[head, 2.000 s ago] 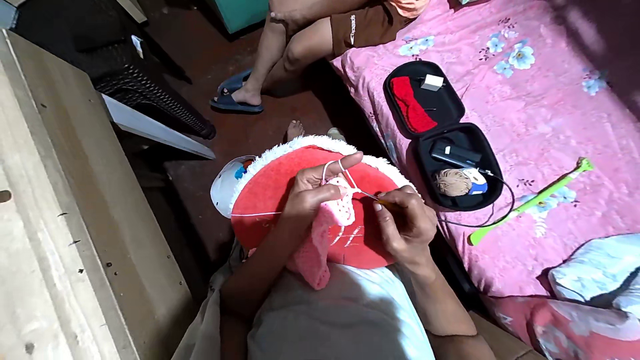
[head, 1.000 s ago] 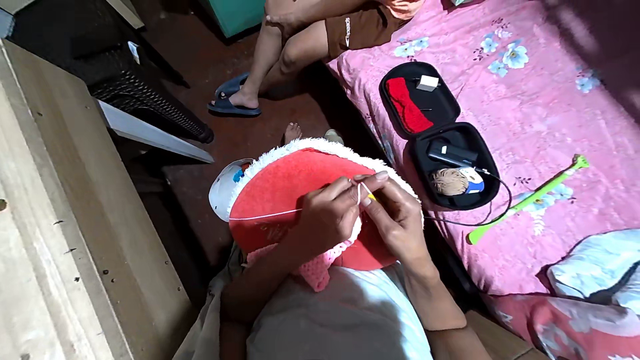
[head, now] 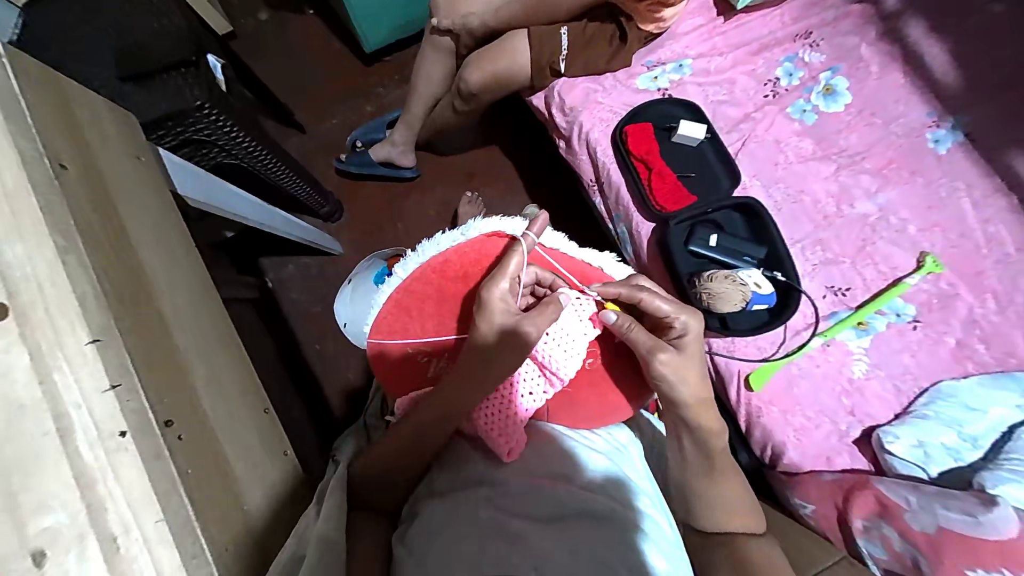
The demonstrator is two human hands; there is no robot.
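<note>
A pink and white crocheted piece (head: pixel 552 360) hangs from my left hand (head: pixel 512 312), whose thumb and fingers pinch its top edge. White yarn (head: pixel 418 341) comes in from the left and loops around my raised left index finger. My right hand (head: pixel 660 328) grips a crochet hook with a yellow part (head: pixel 610 306) at the upper right corner of the piece; the hook's tip is too small to make out. Under both hands lies a round red cushion (head: pixel 432 288) with a fluffy white rim, on my lap.
On the pink floral bed (head: pixel 840 184) are an open black case (head: pixel 732 320) holding a beige yarn ball (head: pixel 720 291), a black device and red knitwork (head: pixel 656 172), and a green plastic stick (head: pixel 848 324). Another person's legs (head: pixel 472 84) are ahead. Wooden boards (head: pixel 152 336) stand at left.
My hands were close together over the cushion a second ago; now they are apart, with the left index finger raised and more of the crocheted piece spread out between them.
</note>
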